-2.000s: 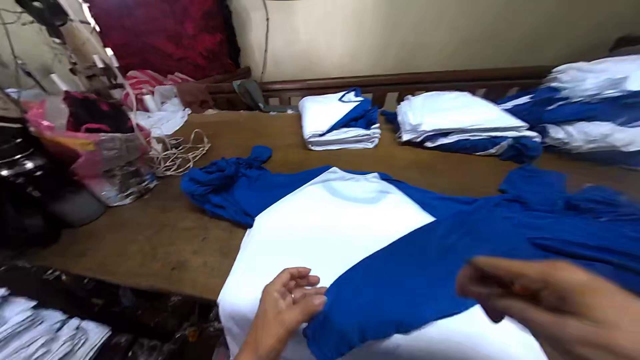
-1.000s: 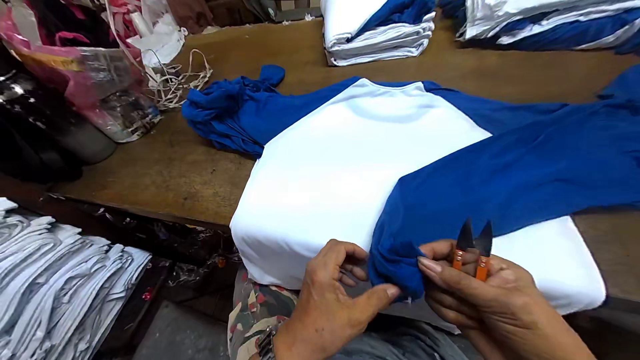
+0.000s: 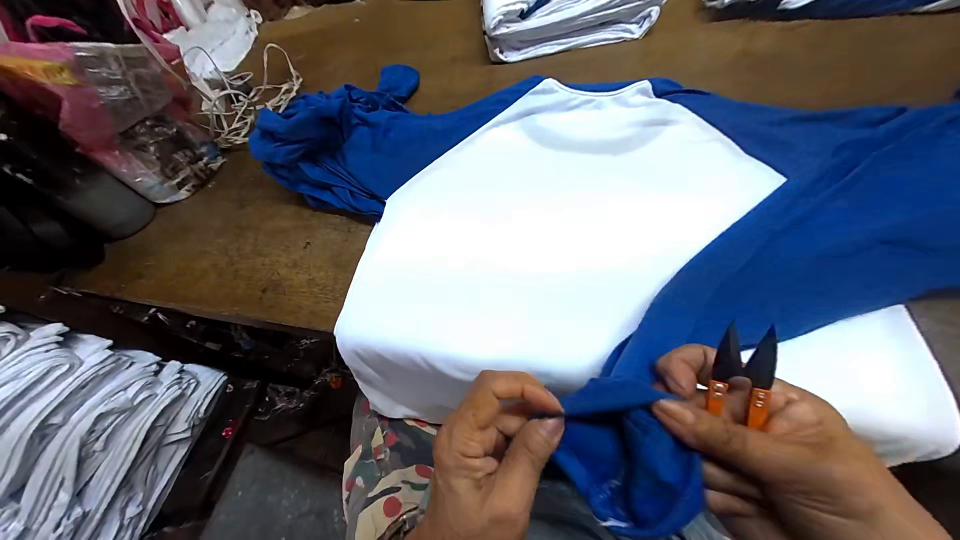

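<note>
A white shirt [image 3: 525, 225] with blue raglan sleeves lies spread on the wooden table, its lower edge hanging over the front. My left hand [image 3: 499, 454] pinches the edge of a blue sleeve [image 3: 637, 457] at bottom centre. On the other side of that fold, my right hand [image 3: 772, 442] grips the same sleeve between thumb and fingers. Thread snips [image 3: 742, 382] with orange handles and dark blades also rest in my right hand, blades pointing up and apart. The other sleeve [image 3: 337, 146] lies bunched at the upper left.
Folded white garments [image 3: 570, 26] sit at the back of the wooden table [image 3: 247, 247]. Pale cord [image 3: 240, 97], a pink plastic bag [image 3: 97, 105] and a dark rounded container [image 3: 97, 195] are at the left. Stacked white cloth [image 3: 90, 427] lies lower left, below the tabletop.
Two seconds ago my hands were apart over the shirt; now both hold the sleeve end. Since one second ago, a stretch of its edge has been drawn out between them. The view has tilted down.
</note>
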